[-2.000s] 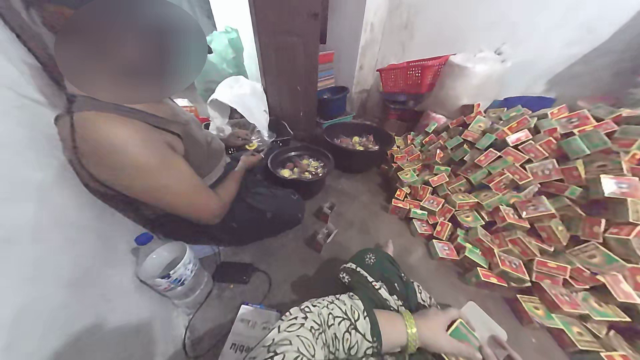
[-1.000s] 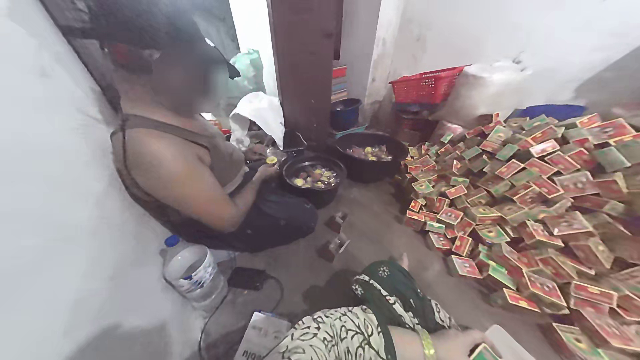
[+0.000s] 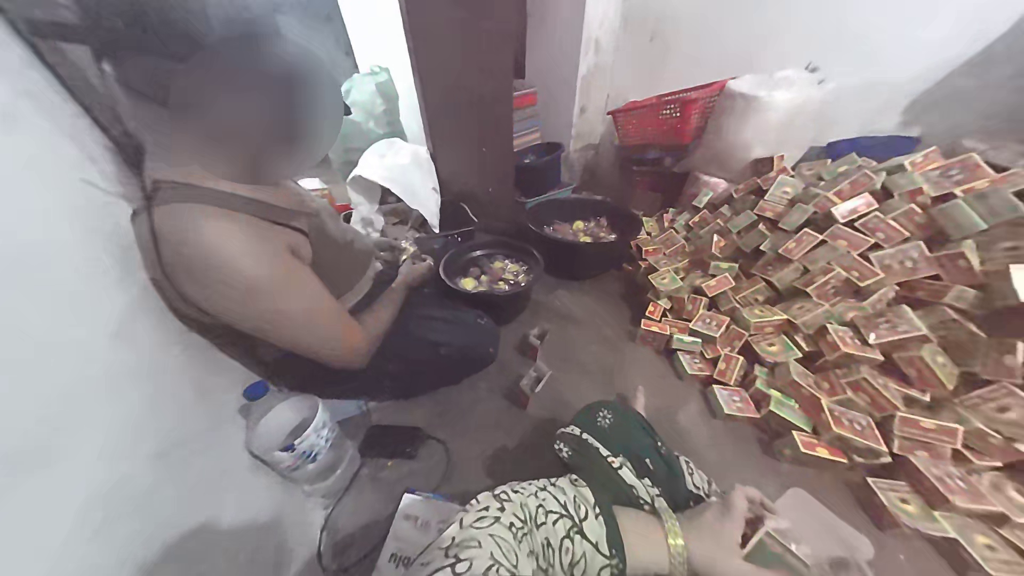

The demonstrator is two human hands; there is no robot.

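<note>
My left hand (image 3: 724, 524), with gold-coloured bangles at the wrist, is at the bottom edge right of centre. Its fingers are around a small green-and-red cardboard box (image 3: 774, 550); something dark reddish shows between the fingers and the box. Just beyond lies a pale, translucent flat piece (image 3: 824, 520), close to the hand. I cannot make out my right hand. A large heap of small red and green printed boxes (image 3: 852, 428) spreads over the floor to the right of my hand.
Another person (image 3: 264, 264) sits at the left, hands beside a black tub (image 3: 492, 292) of small pieces. A second black tub (image 3: 584, 240), a red plastic basket (image 3: 672, 116), a water bottle (image 3: 300, 440), a black adapter (image 3: 392, 442) with a cable and two small boxes (image 3: 534, 378) are around.
The view has shifted somewhat. Two seconds ago my left hand was by a small green box and a pale piece; the box is now turned differently under its fingers.
</note>
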